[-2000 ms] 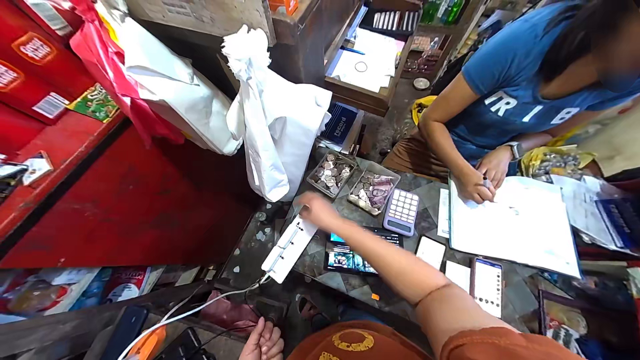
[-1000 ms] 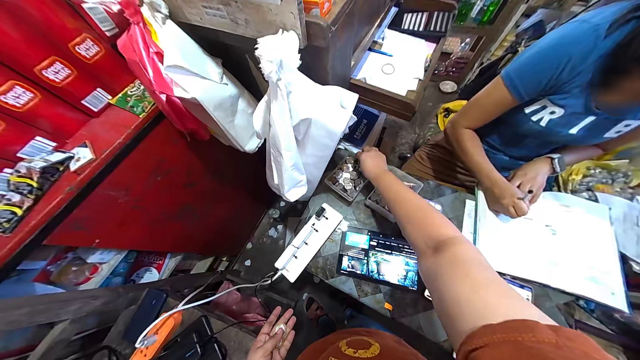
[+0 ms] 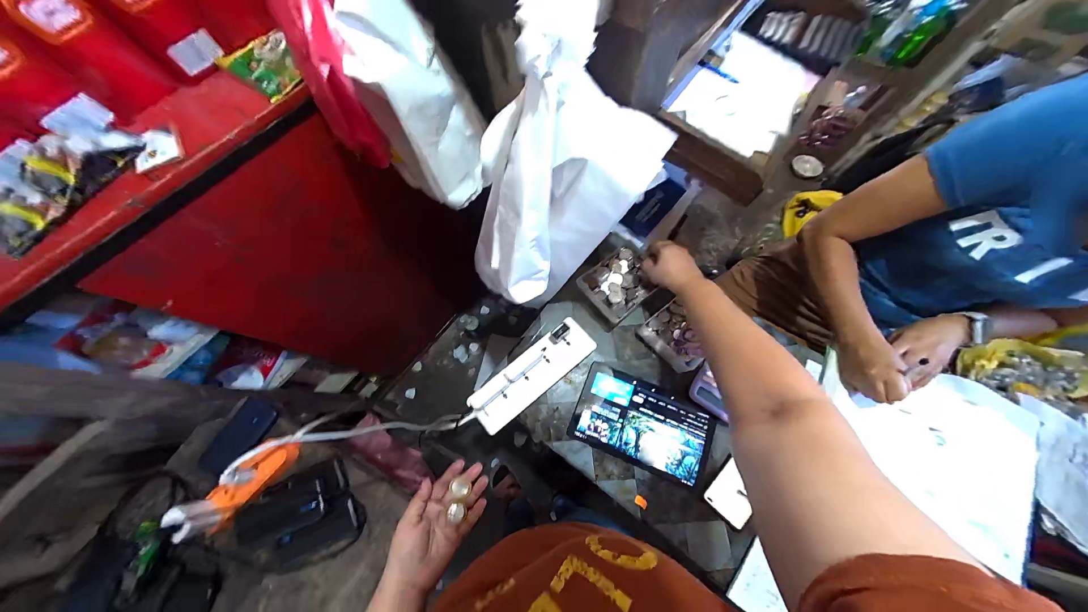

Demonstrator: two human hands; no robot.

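Observation:
My left hand (image 3: pixel 438 523) is palm up at the lower middle, fingers spread a little, with a coin (image 3: pixel 460 487) and a second coin (image 3: pixel 456 512) lying on the fingers. Stretched out to the upper middle, my right hand (image 3: pixel 671 268) has curled fingers at the right edge of a coin tray (image 3: pixel 614 289); whether it pinches a coin cannot be seen. A second tray with coins and purple banknotes (image 3: pixel 676 336) lies just below it, partly behind my right forearm. Nearer me are a white power strip (image 3: pixel 531 374) and a tablet with its screen lit (image 3: pixel 642 425).
At the right a person in a blue shirt (image 3: pixel 977 229) writes in a large open book (image 3: pixel 943 459). White plastic bags (image 3: pixel 552 187) hang beside the red cabinet (image 3: pixel 280 246). A white phone (image 3: pixel 729 493) and part of a calculator (image 3: pixel 707 391) lie by my right forearm.
My right hand, first at the power strip's upper end, has moved up to the coin tray. My left hand has turned palm up and shows coins. The view has shifted.

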